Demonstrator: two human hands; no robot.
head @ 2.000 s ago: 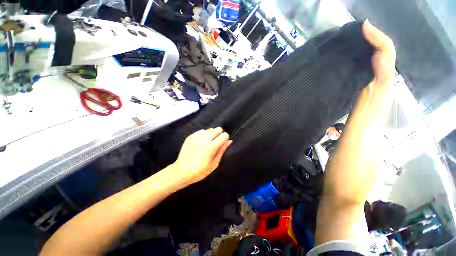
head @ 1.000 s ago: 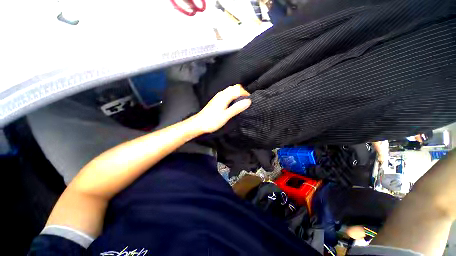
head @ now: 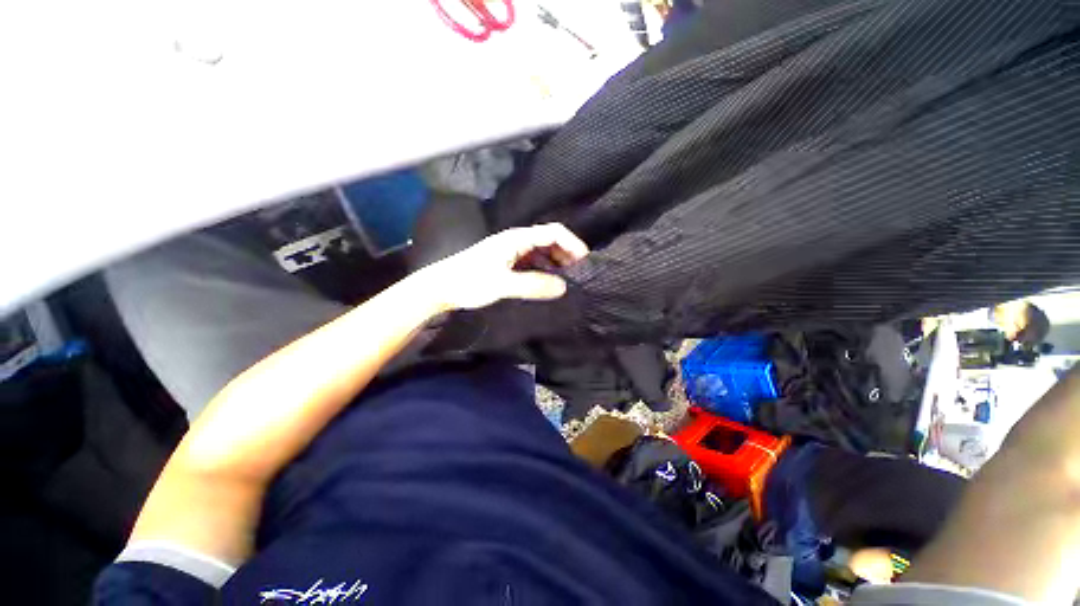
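A long black garment with fine grey pinstripes [head: 829, 178] stretches from near my lap to the upper right, past the picture's edge. My left hand [head: 503, 266] is at its near end, with black cloth between the thumb and the curled fingers. My right forearm shows at the lower right, but the right hand is cut off by the right edge. Red-handled scissors [head: 476, 14] lie on the white table [head: 296, 107], partly cut off at the top. A thin dark tool [head: 566, 30] lies beside them.
A blue crate [head: 732, 373] and a red-orange stool or crate [head: 728, 447] stand on the speckled floor below the garment. A dark bundle with white loops [head: 675, 474] lies near my lap. Another person's hand [head: 874, 565] shows at the lower right.
Since two seconds ago the view has tilted down, and the garment now runs to the right edge. My right hand has left the picture. In the last second my left hand has shifted slightly.
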